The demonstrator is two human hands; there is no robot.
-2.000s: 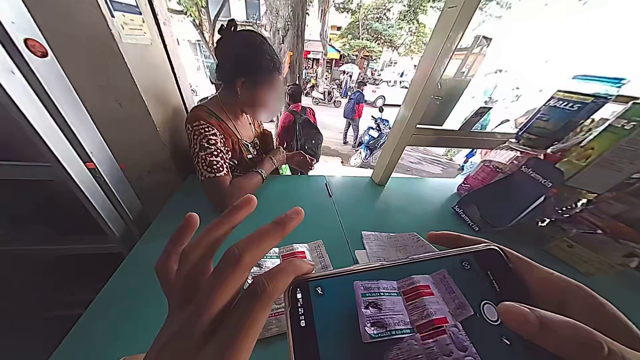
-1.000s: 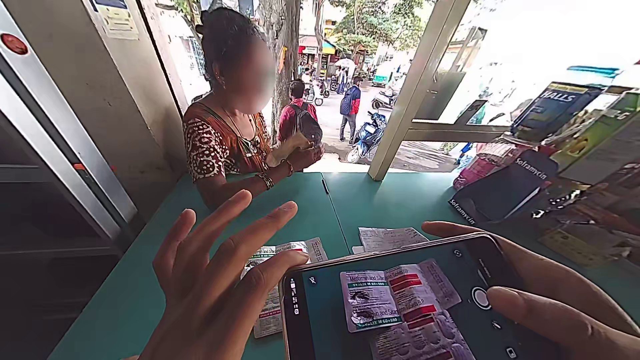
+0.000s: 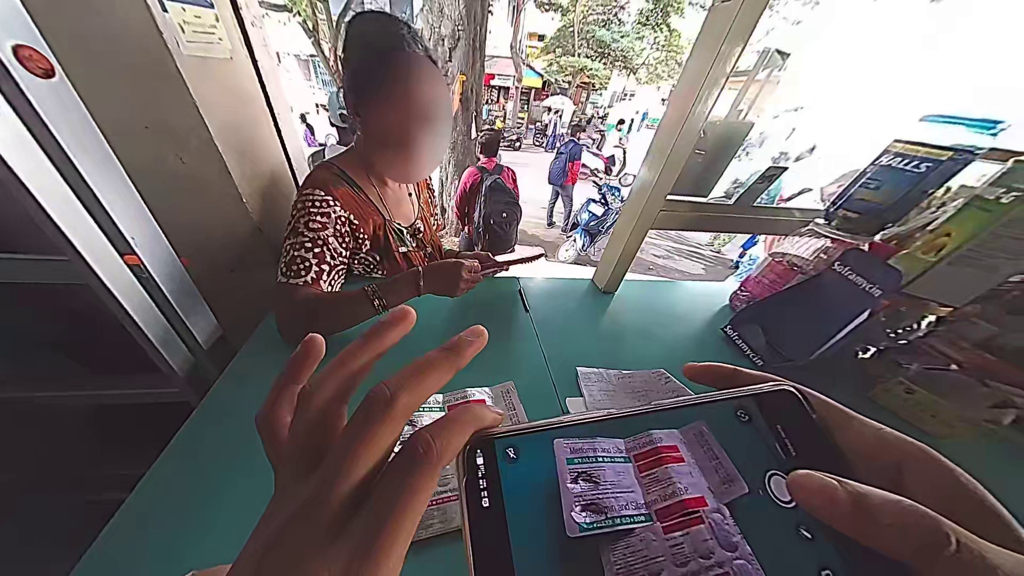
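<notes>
My right hand (image 3: 896, 488) grips a smartphone (image 3: 528, 496) at its right end, the thumb beside the round shutter button on the screen. The phone is tilted over the counter, and its camera view shows foil tablet strips. At the phone's upper left corner is my left hand (image 3: 376, 432), fingers spread, its index fingertip at or very near the edge; whether it touches cannot be told. Blister strips of tablets (image 3: 504, 396) lie on the green counter (image 3: 640, 320), partly hidden behind my left hand and the phone. Folded paper with faint writing (image 3: 628, 388) lies behind the phone.
Across the counter, a person (image 3: 360, 232) leans with a forearm on it, holding a flat dark-red object (image 3: 516, 260). A blue display box (image 3: 816, 308) and other packages stand at the right. A metal window post (image 3: 680, 152) meets the counter's far edge. A metal-framed door is at left.
The person across the counter has lowered their hands and now holds a flat object in view. My hands and the phone have stayed in about the same pose.
</notes>
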